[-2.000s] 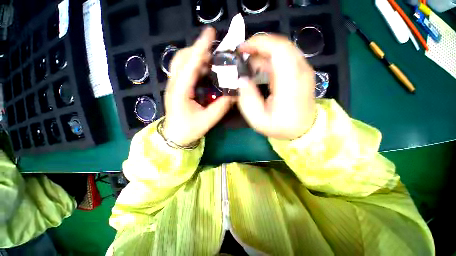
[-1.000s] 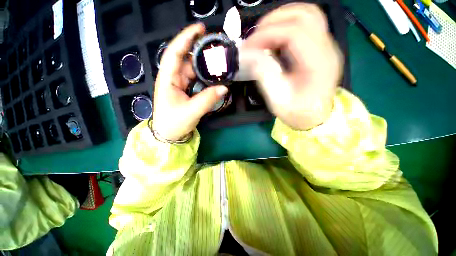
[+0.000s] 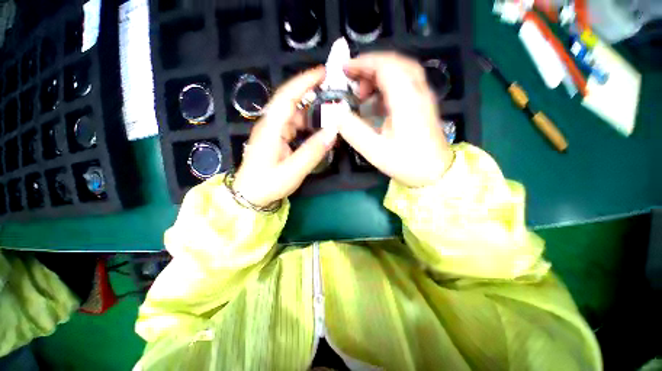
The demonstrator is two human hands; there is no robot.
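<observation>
A round dark watch head [image 3: 335,97] with a white patch on its face is held tilted between both hands over the foam tray. My left hand [image 3: 279,141] grips its left side. My right hand [image 3: 395,116] grips its right side, with a white cloth [image 3: 337,64] sticking up from the fingers. The thumbs are close together at the near rim. The black foam tray [image 3: 290,190] lies beneath, with watch heads such as one at left [image 3: 195,103] in its pockets; the hands hide its middle pockets.
A second tray [image 3: 120,181] with watch heads lies at left, beside a long paper sheet [image 3: 138,69]. A brush-like tool with a wooden handle [image 3: 546,130] lies right. Pens [image 3: 555,49] and a pale card [image 3: 617,90] are at upper right. Another person's sleeve [image 3: 29,301] shows lower left.
My right hand was raised and blurred beside the watch head a second ago; now it grips the watch with my left hand. The watch face has tilted. The view has shifted slightly.
</observation>
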